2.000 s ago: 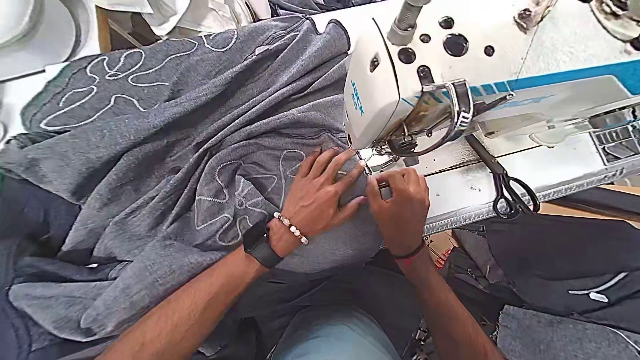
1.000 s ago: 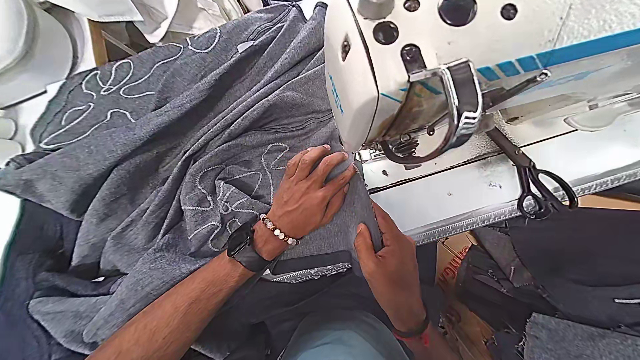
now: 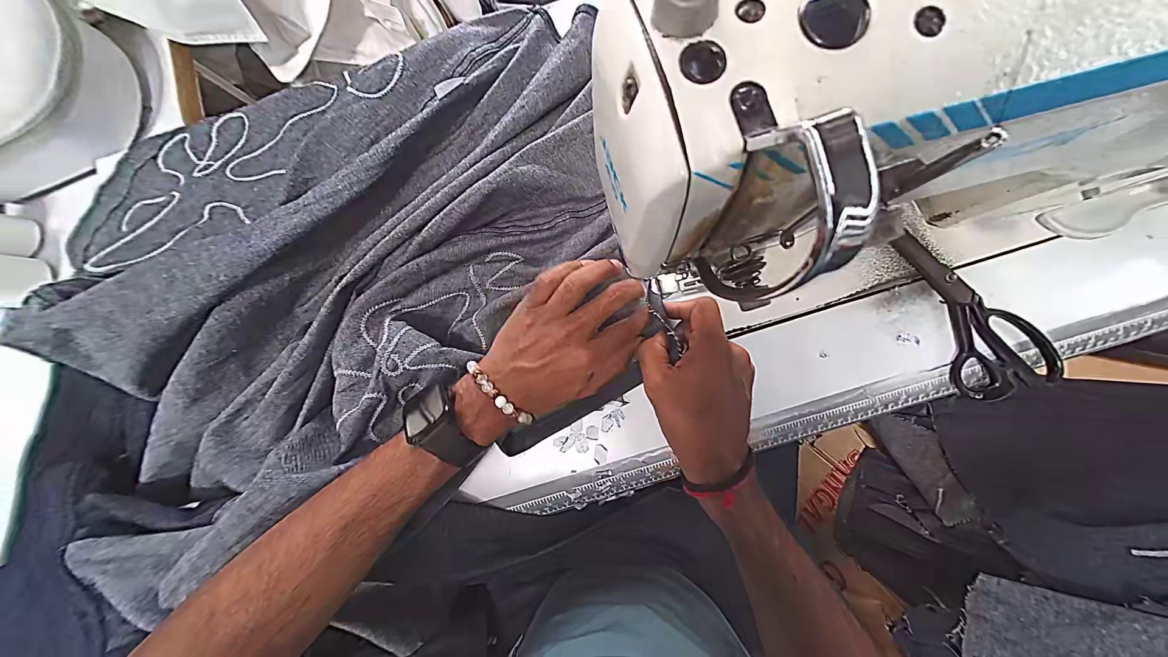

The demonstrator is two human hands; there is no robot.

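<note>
Grey knit fabric (image 3: 365, 246) with white corded flower embroidery lies bunched across the left of the table and up to the head of a white sewing machine (image 3: 639, 137). My left hand (image 3: 566, 338), with a beaded bracelet and a dark watch at the wrist, presses flat on the fabric beside the needle area. Just right of it, my right hand (image 3: 698, 392) pinches the fabric's edge between thumb and fingers, close in front of the presser foot (image 3: 673, 283). The needle itself cannot be made out.
Black-handled scissors (image 3: 981, 338) lie on the machine bed at the right. A measuring tape (image 3: 821, 411) runs along the table's front edge. Dark cloth pieces (image 3: 1049, 474) and a cardboard box (image 3: 826, 474) are below right. White round forms stand at the upper left.
My right hand has moved up from the fabric's lower edge to the spot by the presser foot. The fabric's near edge has shifted, and more of the white table shows between my hands.
</note>
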